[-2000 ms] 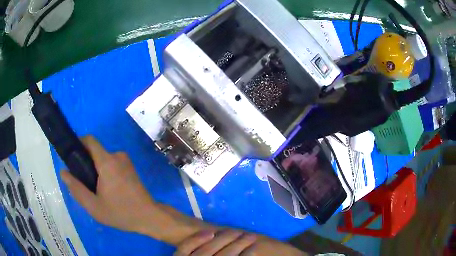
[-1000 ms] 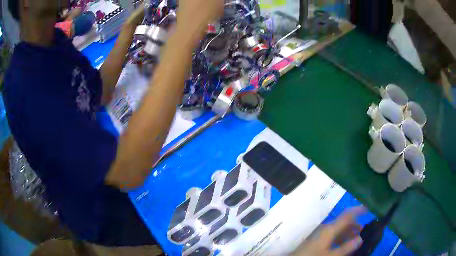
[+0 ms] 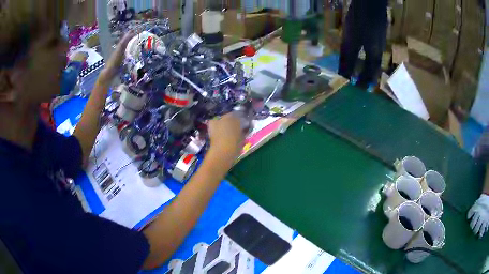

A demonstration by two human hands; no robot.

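Observation:
Neither of my hands is in view. A tangled unit pile [image 3: 177, 101] of silver drums, dark rings and wires lies at the upper left. A banded cylinder [image 3: 185, 166] with a red band lies at the pile's near edge. A printed carton sheet [image 3: 313, 259] lies at the bottom, with a black phone shape [image 3: 257, 238] on it. A cluster of white cups [image 3: 403, 226] stands with open ends up on the green belt [image 3: 316, 184]. A thin black cable [image 3: 429, 250] crosses the nearest cups.
A person in a dark shirt [image 3: 64, 214] is close on the left, both bare hands at the pile. A green press [image 3: 292, 53] stands behind it. A white-gloved hand [image 3: 480, 214] is at the right edge. A person's dark-clothed legs [image 3: 364, 37] and cardboard boxes [image 3: 429, 69] are behind.
The view has swung from the screw feeder to the pile and belt. The bare hand and black driver seen at the bottom one second ago are out of the picture. The other person's raised hand is lower, at the pile.

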